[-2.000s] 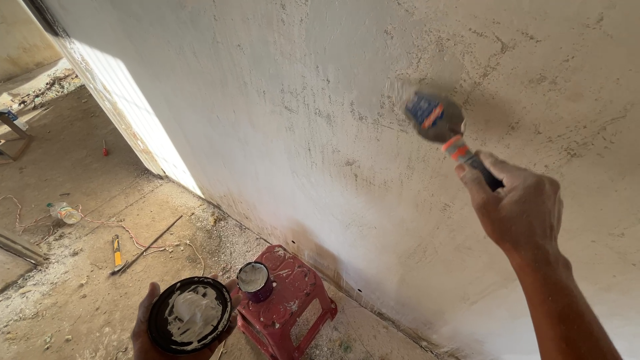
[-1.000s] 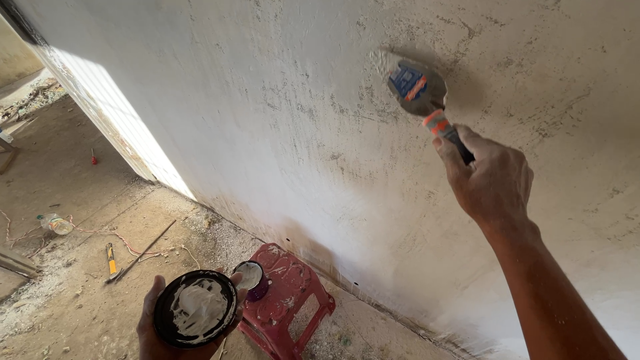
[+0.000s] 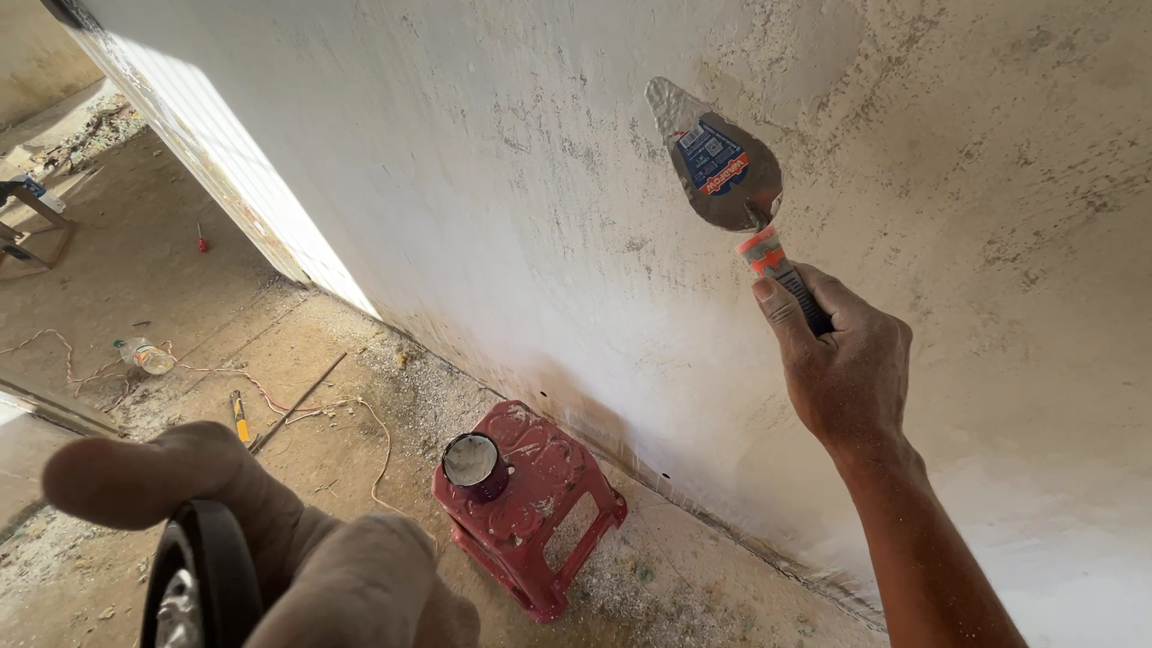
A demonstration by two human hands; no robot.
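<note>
My right hand [image 3: 846, 351] grips the handle of a pointed trowel [image 3: 729, 175], its blade tip smeared with pale filler and lying at or close to the wall [image 3: 558, 207]. A label covers part of the blade. Close to the camera at the lower left, my left hand [image 3: 297, 549] holds a round black lid [image 3: 211, 576], tilted on edge so that only a little of the pale filler on it shows. Between the hands, a small dark can [image 3: 474, 466] of pale filler stands on a red plastic stool [image 3: 540, 504] splashed with white.
A yellow-handled utility knife [image 3: 239, 416] and a thin rod [image 3: 301, 400] lie on the dusty floor. Near them are a plastic bottle [image 3: 146, 355] and a loose thin cable [image 3: 382, 450]. A red-handled tool [image 3: 202, 241] and a wooden frame [image 3: 36, 225] are farther back.
My left hand has risen toward the camera, and the lid, which faced up with its filler showing, is now tipped on edge. The trowel, still in my right hand, points more upward.
</note>
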